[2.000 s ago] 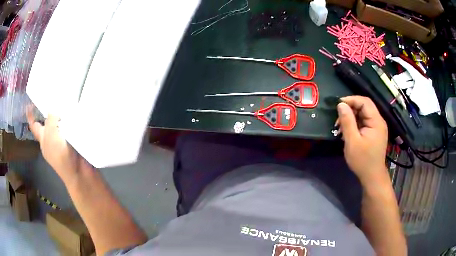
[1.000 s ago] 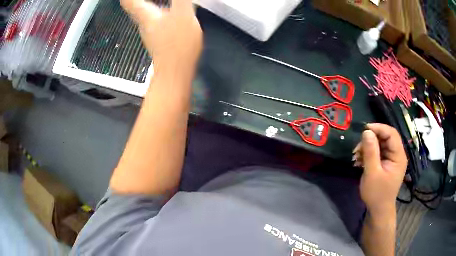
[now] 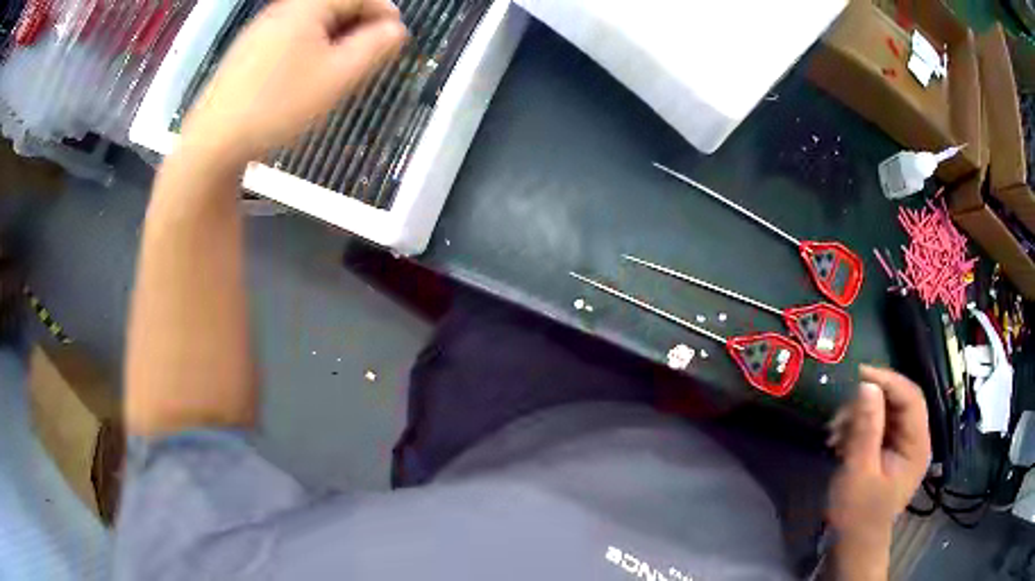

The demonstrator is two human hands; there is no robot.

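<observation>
My left hand (image 3: 289,74) is over the white foam tray (image 3: 437,170), which holds parallel dark rods (image 3: 369,142). Its fingers are curled, and I cannot tell if they hold anything. My right hand (image 3: 883,448) is at the bench's front edge with thumb and fingers close together; it is blurred and any small item in it is hidden. Three red probe thermometers lie between the hands, stems pointing up-left: the far one (image 3: 833,272), the middle one (image 3: 818,331) and the near one (image 3: 766,362).
A white foam lid (image 3: 704,57) lies at the back. Pink-red sticks (image 3: 937,259), a white dropper bottle (image 3: 908,174) and cardboard boxes (image 3: 891,68) are at the right. Small white pieces (image 3: 680,356) lie near the front edge. Clear plastic trays (image 3: 97,85) are at the far left.
The white lid has gone from my left hand to the back of the bench, uncovering the tray. My left hand has moved over the rods. The view has shifted left.
</observation>
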